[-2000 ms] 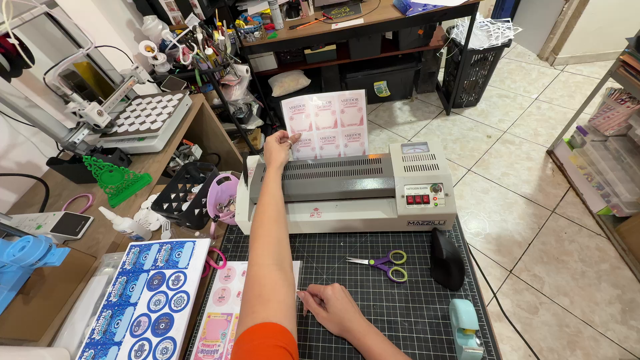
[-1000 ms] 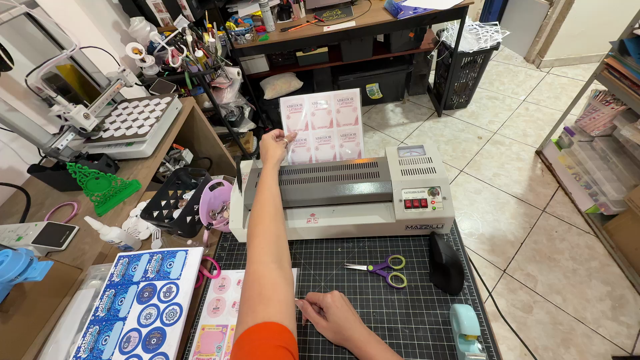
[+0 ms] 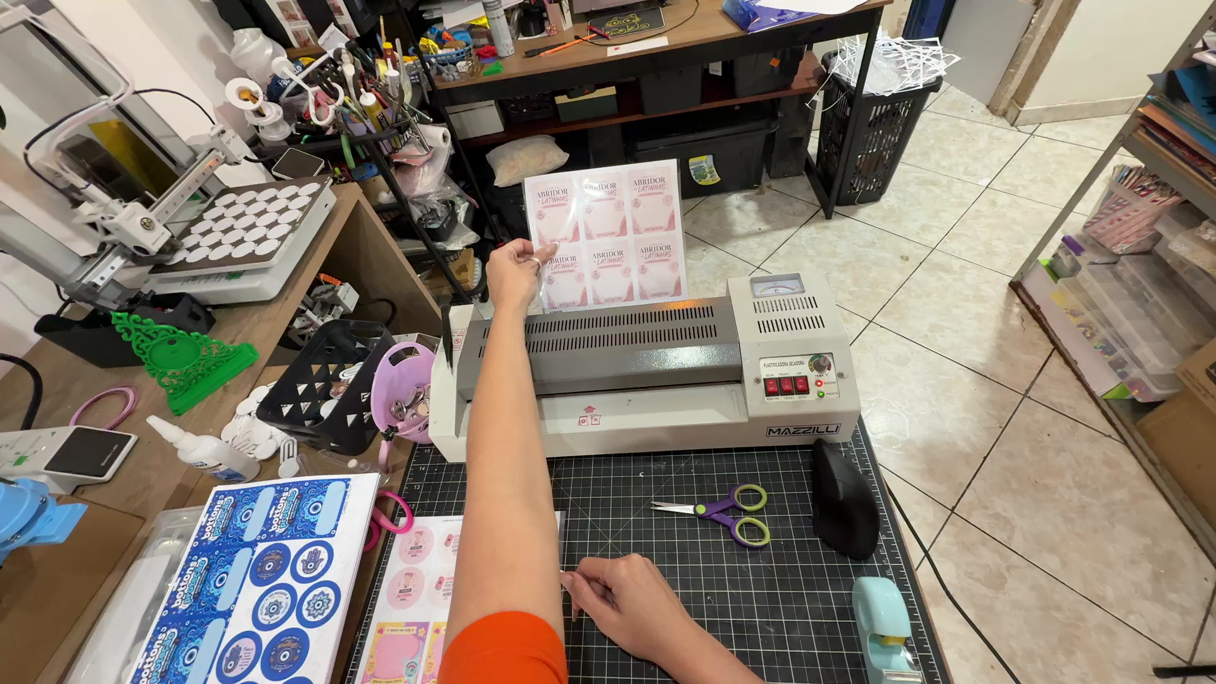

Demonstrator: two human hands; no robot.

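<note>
My left hand (image 3: 518,275) reaches over the laminating machine (image 3: 608,351) and pinches the left edge of a printed sheet with pink cards (image 3: 610,233), which stands upright behind the machine. My right hand (image 3: 622,600) rests on the black cutting mat (image 3: 665,484), its fingers curled at the right edge of a printed sheet with pink round designs (image 3: 408,589). My left forearm hides part of that sheet. Scissors with purple and green handles (image 3: 727,513) lie on the mat to the right of my hands, their blades slightly apart.
A black mouse (image 3: 845,499) and a mint tape dispenser (image 3: 883,627) stand at the mat's right edge. Blue printed sheets (image 3: 256,579), pink-handled scissors (image 3: 391,513), a black basket (image 3: 328,385) and a lilac container (image 3: 404,389) are at left. A cable runs down at right.
The pink card sheet stands slightly higher behind the laminator than two seconds ago, with my left hand still at its edge. My right hand has stayed at the lower sheet.
</note>
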